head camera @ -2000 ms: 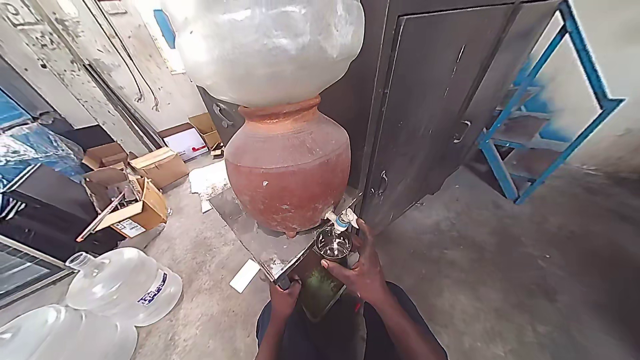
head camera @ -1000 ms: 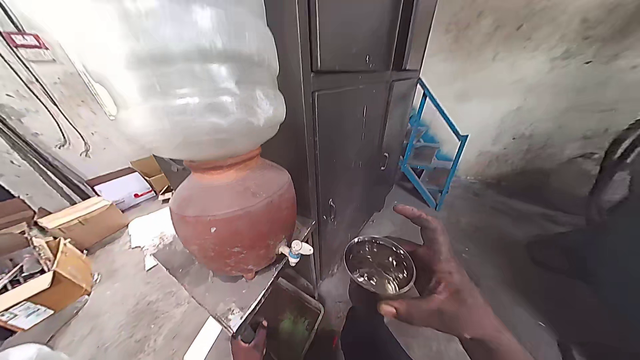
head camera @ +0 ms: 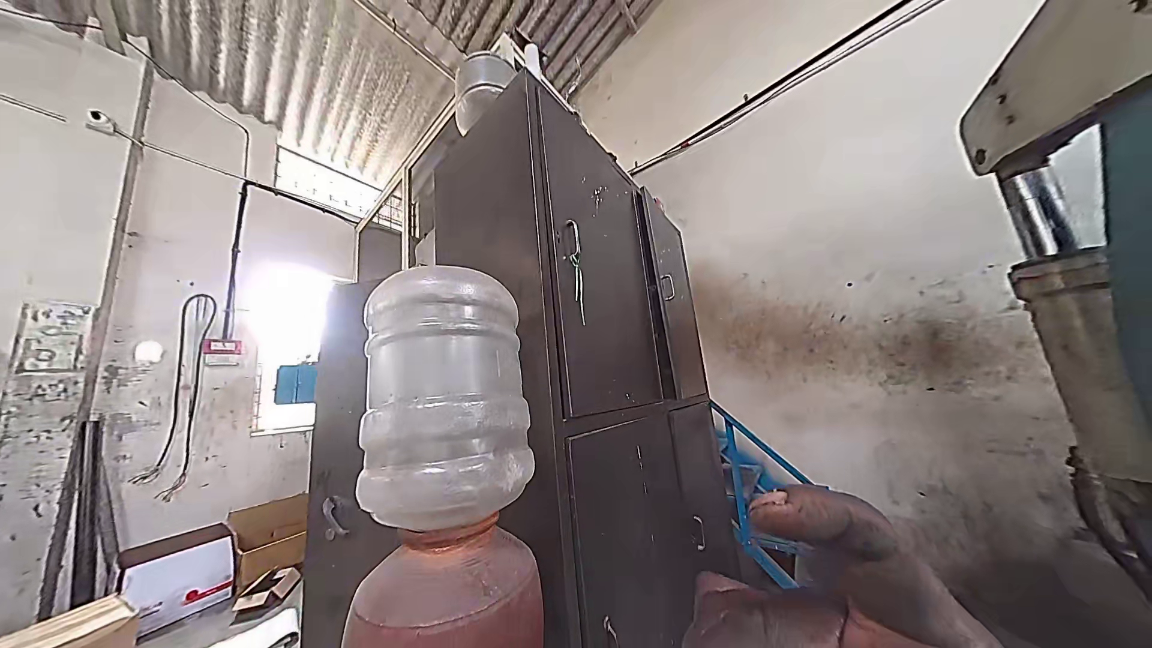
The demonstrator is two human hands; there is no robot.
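My right hand (head camera: 855, 571) shows at the lower right, its index finger stretched to the left and the thumb below, cut off by the bottom edge. No cup is visible at it, and what its lower part holds cannot be seen. Left of the hand, a large clear plastic water jug (head camera: 445, 396) stands upside down on the neck of a reddish clay pot (head camera: 445, 598), whose lower part and tap are out of frame. My left hand is out of view.
Dark metal cabinets (head camera: 612, 504) rise behind the jug. A blue metal staircase (head camera: 742, 477) stands behind my right hand. Cardboard boxes (head camera: 270, 540) lie at the lower left. A large machine (head camera: 1071, 360) stands at the right.
My right hand drew away from the tap to the right with a metal cup; the cup no longer shows. My left hand has left view. The view has swung up.
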